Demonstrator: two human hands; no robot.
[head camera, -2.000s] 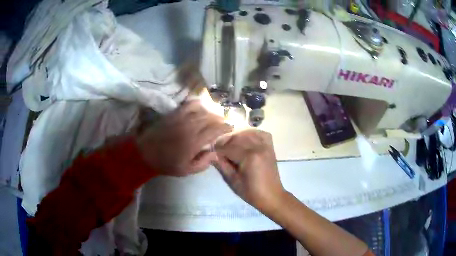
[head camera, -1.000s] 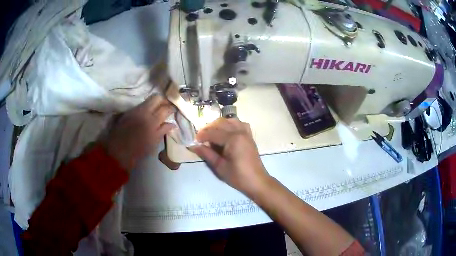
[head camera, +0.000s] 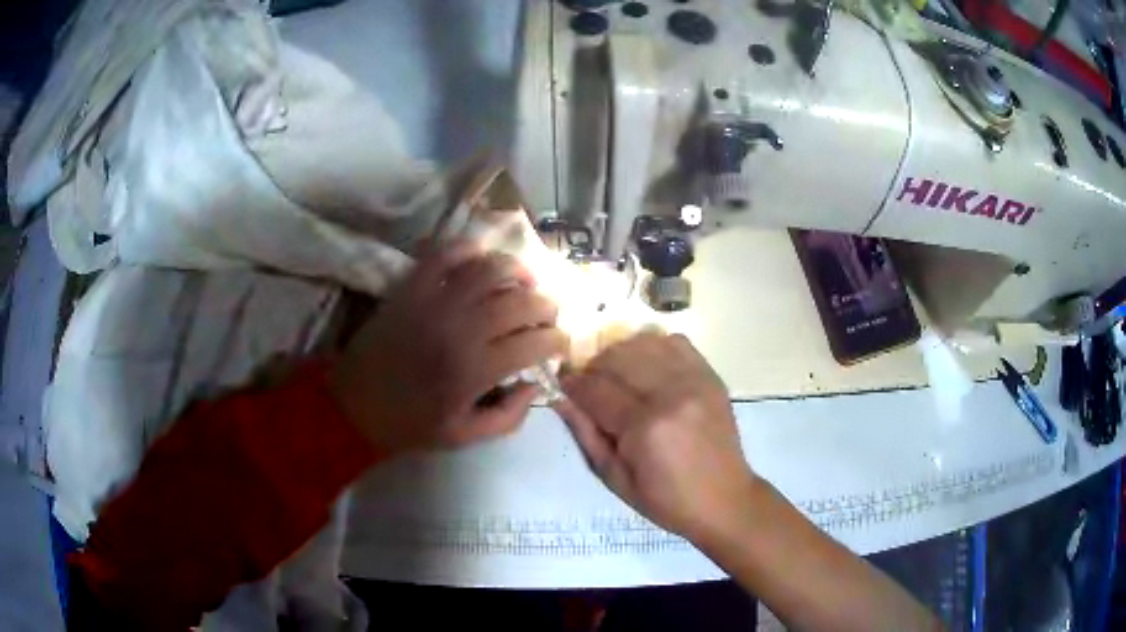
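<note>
The pale garment (head camera: 161, 333) lies crumpled to the left of the sewing machine (head camera: 790, 124). Its small pale edge (head camera: 538, 380) is pinched between my two hands, just in front of the brightly lit needle area (head camera: 599, 290). My left hand (head camera: 457, 346) is closed on the edge from the left, with its fingers curled. My right hand (head camera: 654, 426) pinches the edge from the right, its fingertips touching or almost touching my left hand's. Most of the edge is hidden by the fingers, and glare hides the needle tip.
A smartphone (head camera: 858, 296) lies under the machine arm. Blue thread snips (head camera: 1027, 401) and dark-handled scissors (head camera: 1093, 389) lie at the far right. A printed tape scale (head camera: 864, 500) runs along the table's front edge. Blue-edged baskets (head camera: 982, 580) stand below at the right.
A second ago my hands were apart with a folded strip showing between them. Now they have come together and mostly cover it. The whole view has shifted, placing the machine further right.
</note>
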